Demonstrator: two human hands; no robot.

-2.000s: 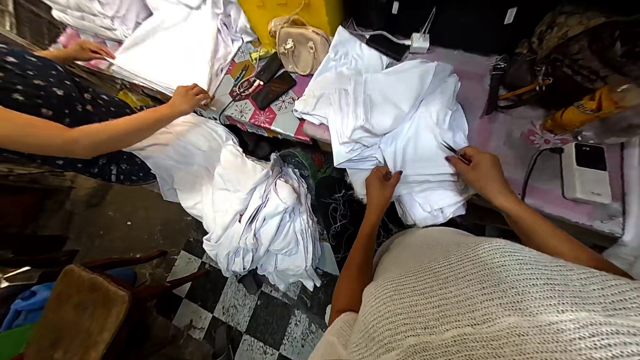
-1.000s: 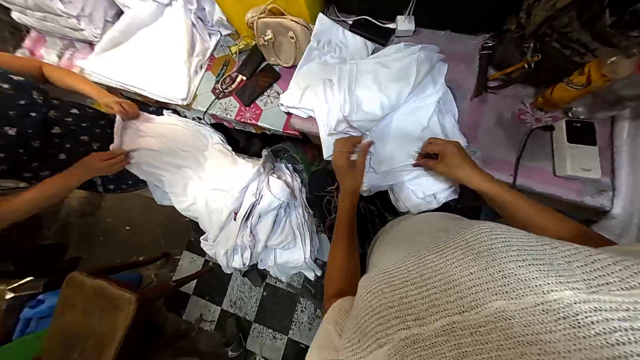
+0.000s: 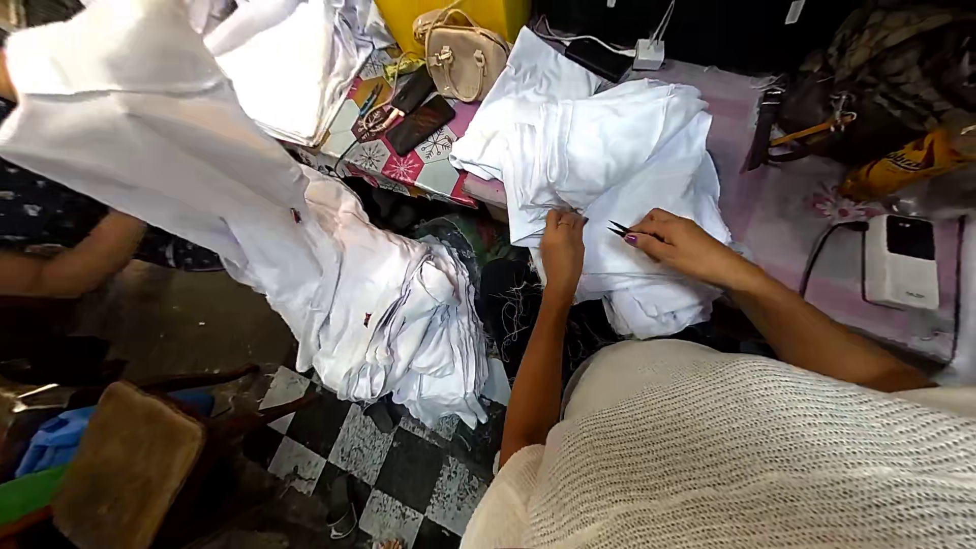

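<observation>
A pile of white garments (image 3: 610,152) lies at the table's near edge in front of me. My left hand (image 3: 563,248) pinches the front edge of the white cloth. Just right of it, my right hand (image 3: 679,248) holds small dark pointed thread snips (image 3: 619,228), their tips apart above the cloth and aimed at my left hand. Left of me hangs a thick bundle of white garments (image 3: 427,320). From it a co-worker's raised white garment (image 3: 152,152) stretches to the upper left and hides much of that person.
On the table are a beige handbag (image 3: 467,57), a smartphone (image 3: 421,126), a white power bank (image 3: 901,259) with a cable, and a dark bag (image 3: 831,122). Another white stack (image 3: 282,69) lies at the back left. A wooden chair (image 3: 126,465) stands at the lower left on the floor.
The co-worker has lifted a white garment up at the left. My left hand, turned and fingers raised a second ago, is down on the cloth edge. The snips stay in my right hand.
</observation>
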